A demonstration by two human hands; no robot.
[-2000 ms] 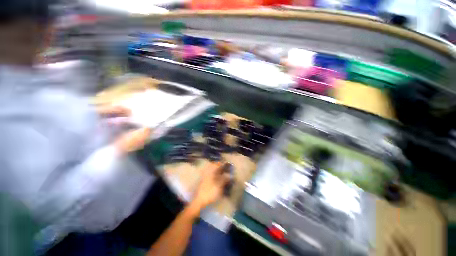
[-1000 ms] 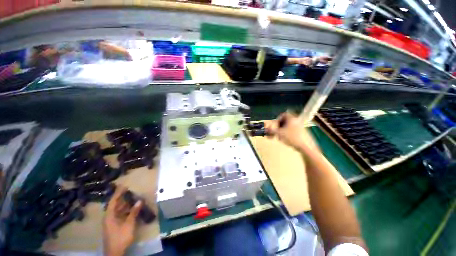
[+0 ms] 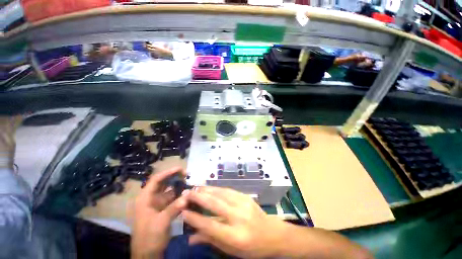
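Note:
My left hand (image 3: 154,212) and my right hand (image 3: 233,217) meet in front of the fixture's lower left corner. Between them is a black moulded part (image 3: 177,185), mostly covered by the fingers. My left hand grips it; my right fingers are at it, but their hold on it is hidden. The silver metal fixture (image 3: 235,157) stands behind my hands, and no black part shows in its nest (image 3: 240,169). A loose pile of black parts (image 3: 134,154) lies at left. A few black parts (image 3: 294,137) lie at the top of the cardboard sheet (image 3: 337,182) at right.
A filled layer pad (image 3: 410,152) with black rows is farther right. A slanted shelf post (image 3: 377,86) rises behind it. White sheets (image 3: 55,146) and another person's sleeve (image 3: 15,202) are at far left. A pink bin (image 3: 207,67) stands behind the bench.
My right hand has moved from the right cardboard back to my left hand in front of the fixture. The black part it held is no longer in it there; parts lie on that cardboard. The view has shifted.

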